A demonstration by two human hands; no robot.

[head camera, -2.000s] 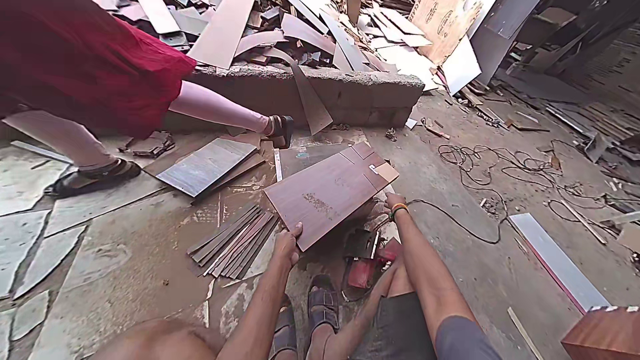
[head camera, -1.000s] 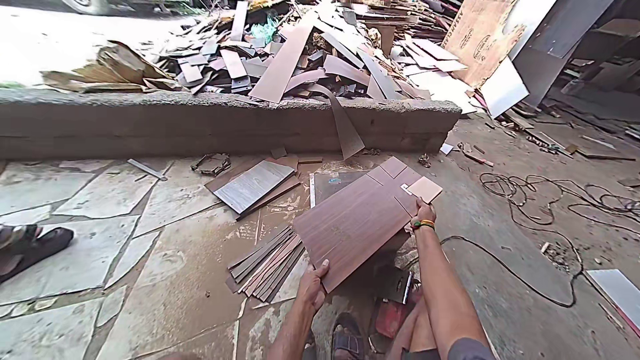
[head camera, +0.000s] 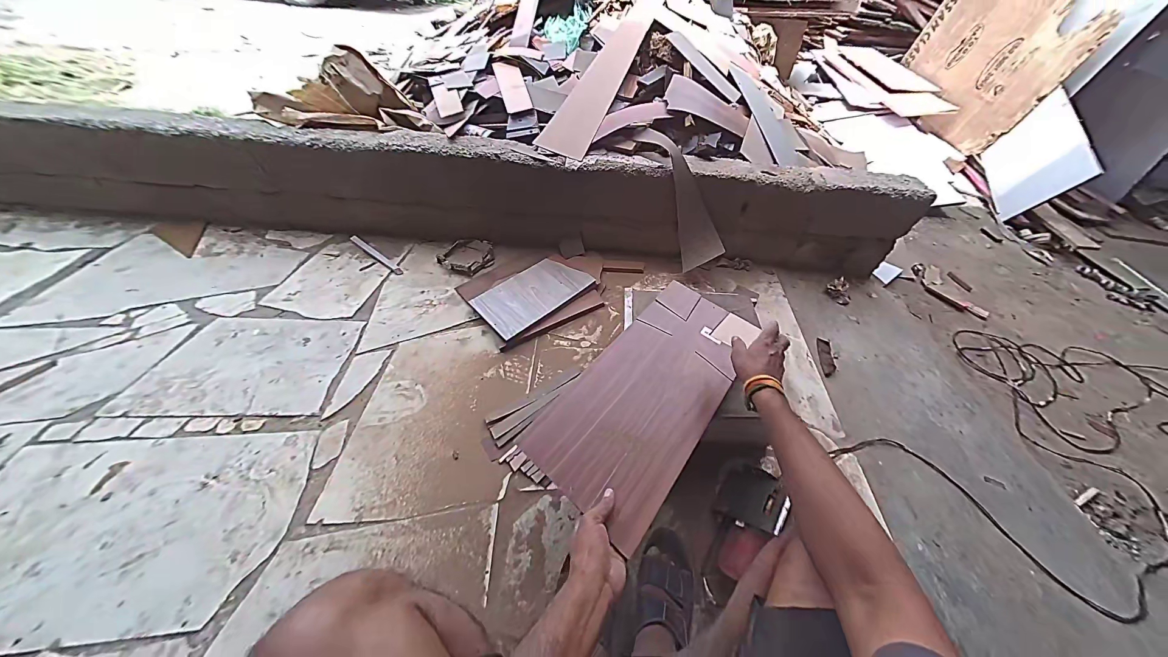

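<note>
A reddish-brown wood-grain laminate board is held up slantwise over the paving. My left hand grips its lower end, thumb on top. At its upper right corner my right hand, with orange and dark bands at the wrist, holds the edge beside a small light tan piece on the board. Slots are cut in the board's upper part. Under its left edge lies a fan of thin strips. Below the right forearm is a partly hidden red and black power tool.
A grey panel lies on brown pieces near a low concrete wall. Behind the wall is a heap of laminate offcuts. A black cable runs over the floor at right, and part of it lies tangled.
The person in red clothing at the left has walked out of view. Both hands still hold the board, and my right hand has shifted up along its edge to the tan piece. The view has swung left.
</note>
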